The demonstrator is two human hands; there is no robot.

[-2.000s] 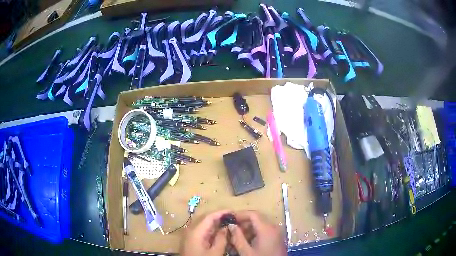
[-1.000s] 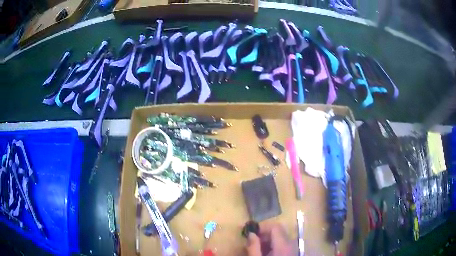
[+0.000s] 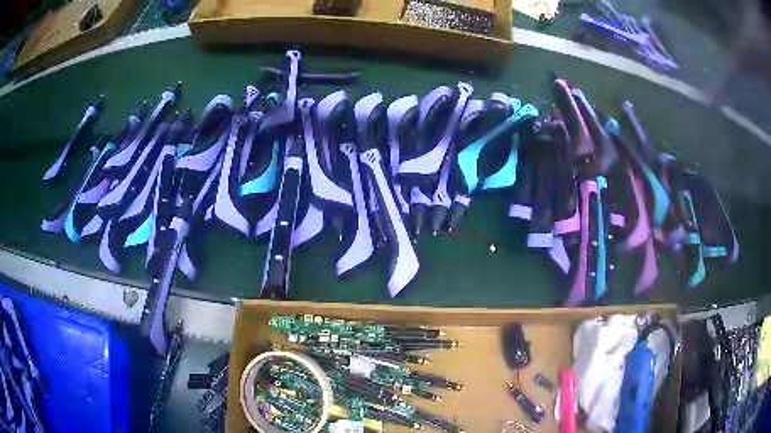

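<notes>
Neither of my hands is in the picture. Nearest in front is the cardboard tray (image 3: 473,315), cut off by the bottom edge. At its left lie green circuit boards with black cylindrical ends (image 3: 372,368) and a cream tape roll (image 3: 325,397). Right of them lie a small black housing (image 3: 515,345) and a small dark part with thin wires (image 3: 526,401). A pink stick (image 3: 566,402), a crumpled white cloth (image 3: 604,355) and the blue electric screwdriver (image 3: 636,385) lie at the right. The lower part of the tray is hidden.
Beyond the tray, black handle shells with purple, turquoise and pink parts (image 3: 393,224) lie in a wide row on the green surface (image 3: 456,275). A blue bin (image 3: 80,364) stands at the left. Another cardboard tray (image 3: 355,38) is at the top. Dark parts lie right of the near tray.
The view has shifted up, so the tray sits lower and is cut off. My hands, seen before at the tray's front, have left the picture. The black holding fixture is also out of view.
</notes>
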